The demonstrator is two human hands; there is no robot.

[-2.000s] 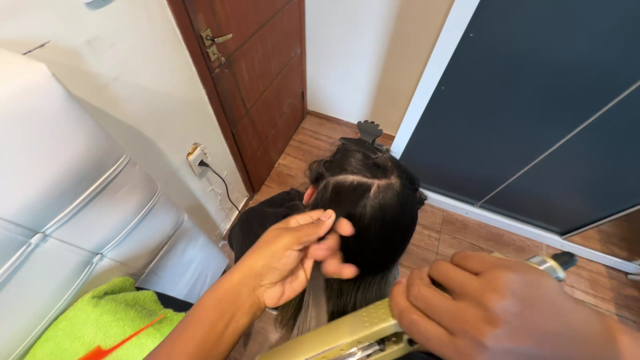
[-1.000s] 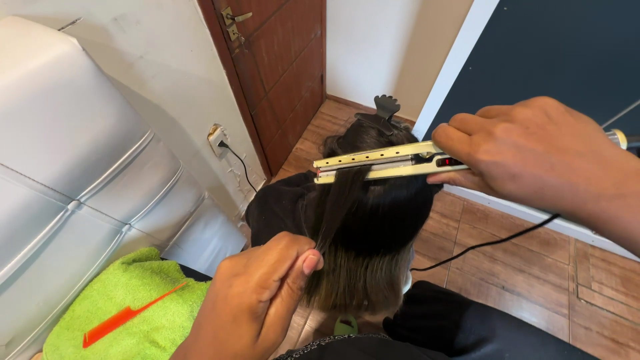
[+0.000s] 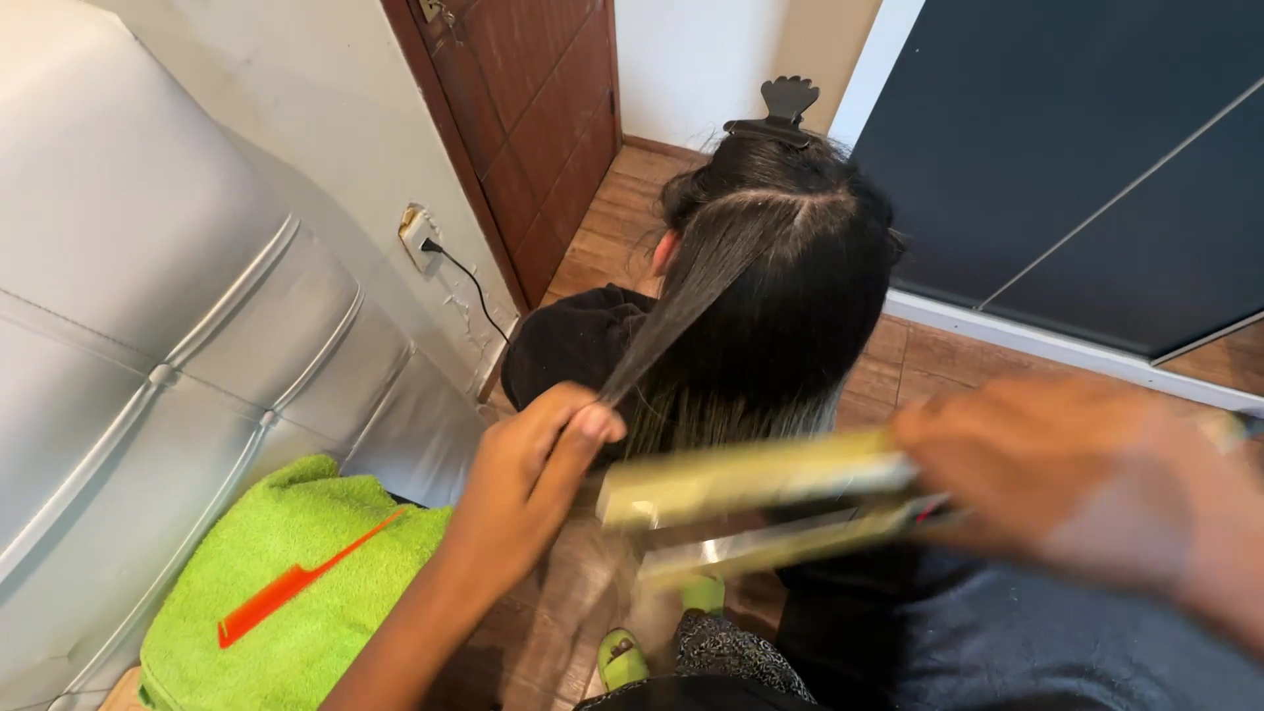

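Observation:
My left hand (image 3: 538,464) pinches a strand of dark hair (image 3: 696,286) and holds it taut, down and to the left from the head of a seated person (image 3: 810,286). A hair straightener (image 3: 760,484), yellow-gold and blurred by motion, is in my right hand (image 3: 1037,474). Its plates are apart, below the strand and near the lighter hair ends, with no hair visible between them. A black hair clip (image 3: 780,111) holds the upper hair at the crown, above a parting line.
An orange tail comb (image 3: 296,585) lies on a green towel (image 3: 286,642) at lower left, beside a white padded headboard (image 3: 197,296). A plug with a black cord sits in a wall outlet (image 3: 420,237). Behind stand a brown door (image 3: 523,109) and a dark panel (image 3: 1047,158).
The straightener, on the strand near the head one second ago, is now lower and off it, plates apart. My left hand still holds a strand. The comb lies on the towel as before.

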